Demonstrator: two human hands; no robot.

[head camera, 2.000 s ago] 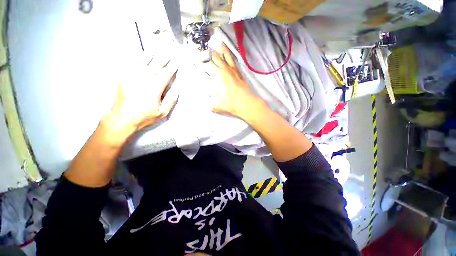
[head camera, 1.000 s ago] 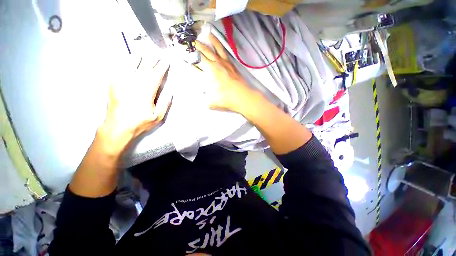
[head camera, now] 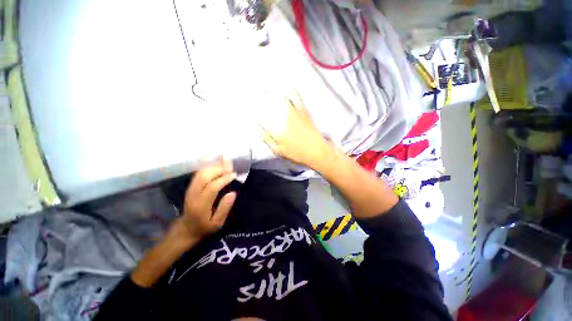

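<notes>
The light grey garment (head camera: 370, 81) lies in folds right of the needle area, with a curved red trim (head camera: 335, 66) on it. Its left part is washed out by the lamp. The dark metal presser foot area (head camera: 253, 12) is at the top edge. My right hand (head camera: 298, 135) rests on the bright cloth below it, thumb and fingers apart, fingertips partly washed out. My left hand (head camera: 210, 194) is at the front table edge, fingers curled, fingertips beside a grey cloth corner (head camera: 241, 164); whether it pinches the cloth cannot be told.
The white table (head camera: 94, 94) reaches left. A small tray (head camera: 463, 91) with yellow and dark items is at the right end. Red cloth (head camera: 411, 149) and a white disc (head camera: 428, 205) are below it. Crumpled grey cloth (head camera: 81, 244) lies lower left. A yellow basket (head camera: 507, 81) is farther right.
My left hand has left the cloth on the table and moved down and right to the front edge. My right hand has moved down from the presser foot. The cloth's left part has shifted away, baring the table.
</notes>
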